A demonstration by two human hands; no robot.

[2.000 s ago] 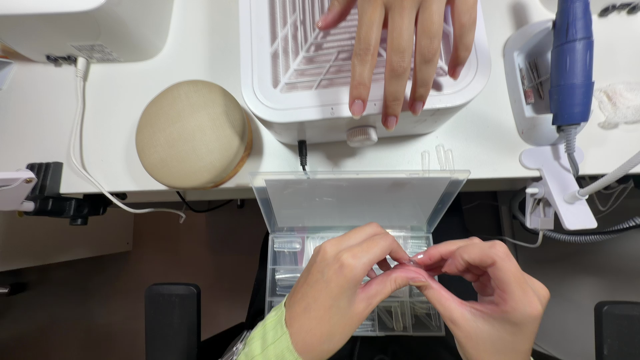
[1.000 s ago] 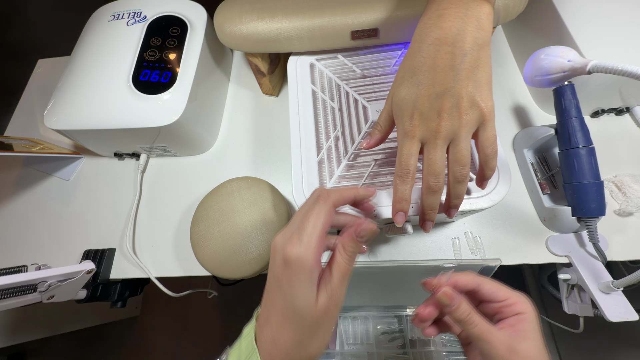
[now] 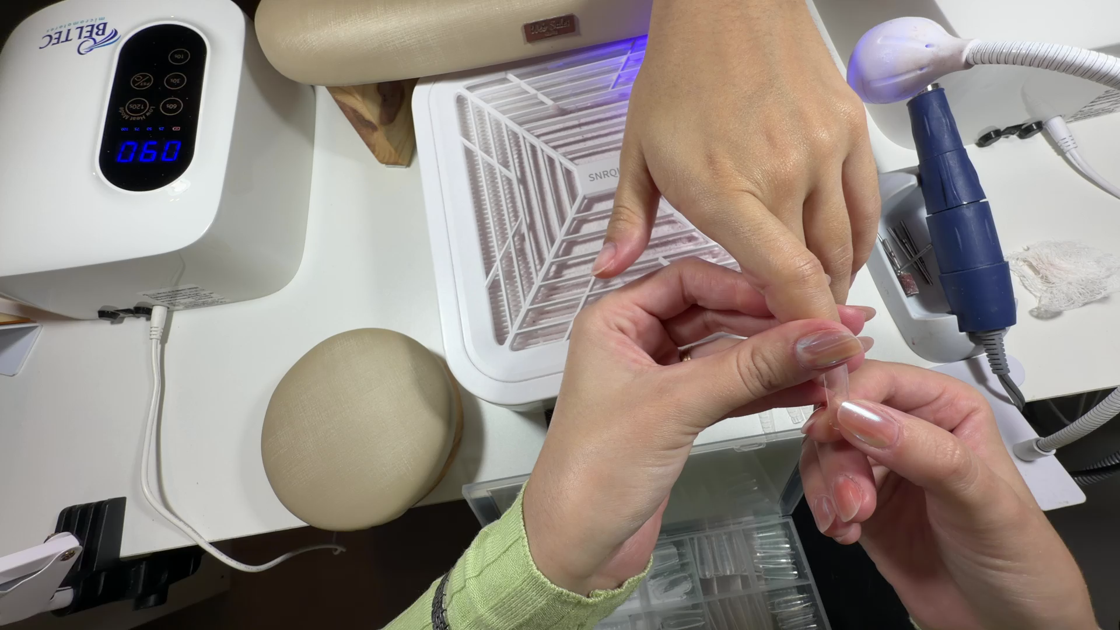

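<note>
My left hand (image 3: 700,376), with a green knit sleeve, grips a finger of another person's hand (image 3: 752,131) near its tip. Between the thumb and fingers of my right hand (image 3: 919,455) is a clear plastic nail tip (image 3: 837,389), held at the end of that finger. The other person's hand reaches down from the top, palm down, over a white nail dust collector (image 3: 477,350). Below my hands, a lidded compartment box (image 3: 726,569) of clear nail tips stands open.
A white nail lamp (image 3: 236,175) and its cable are at left, near a round beige cushion (image 3: 359,429). A beige armrest (image 3: 420,35) lies at the back. At right are a blue nail drill handpiece (image 3: 962,227), a small tray (image 3: 927,324), gauze (image 3: 1063,276) and a flexible-neck lamp (image 3: 906,57).
My hands have moved up from over the box to the other person's hand. My left hand has taken hold of a finger there. The view has shifted.
</note>
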